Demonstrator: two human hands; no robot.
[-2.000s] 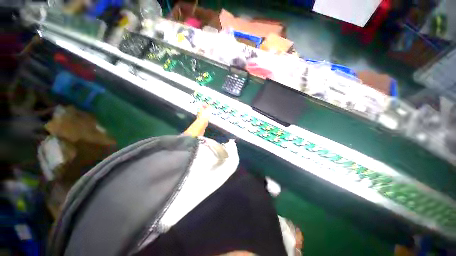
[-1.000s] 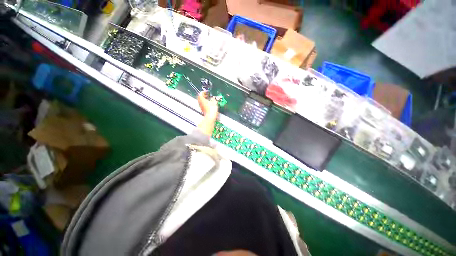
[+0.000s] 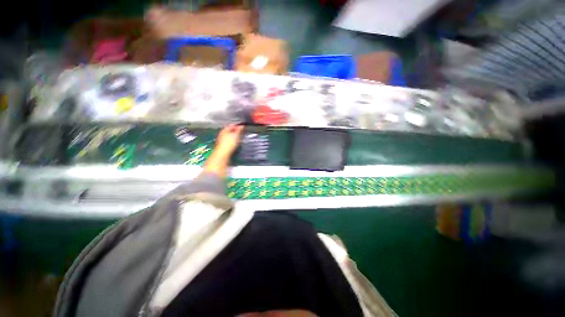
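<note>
My left hand point(image 3: 225, 146), blurred, reaches over the bench to the upper left edge of the dark calculator point(image 3: 254, 148). Its fingertips are at that edge; I cannot tell if they touch or grip it. My right hand is out of the picture; only its sleeve shows at the lower right. A long double row of green circuit boards point(image 3: 334, 186) lies on the pale conveyor in front of me. Loose green boards point(image 3: 198, 154) lie left of my hand.
A black square mat point(image 3: 319, 148) lies right of the calculator. More green pieces point(image 3: 125, 156) and a dark tray point(image 3: 38, 143) are at the left. Behind the bench are a white shelf of bagged parts point(image 3: 179, 99), blue bins point(image 3: 324, 65) and cardboard boxes point(image 3: 262, 54).
The view has turned, so the conveyor now runs nearly level. My left hand has moved from the loose boards to the calculator's upper left edge.
</note>
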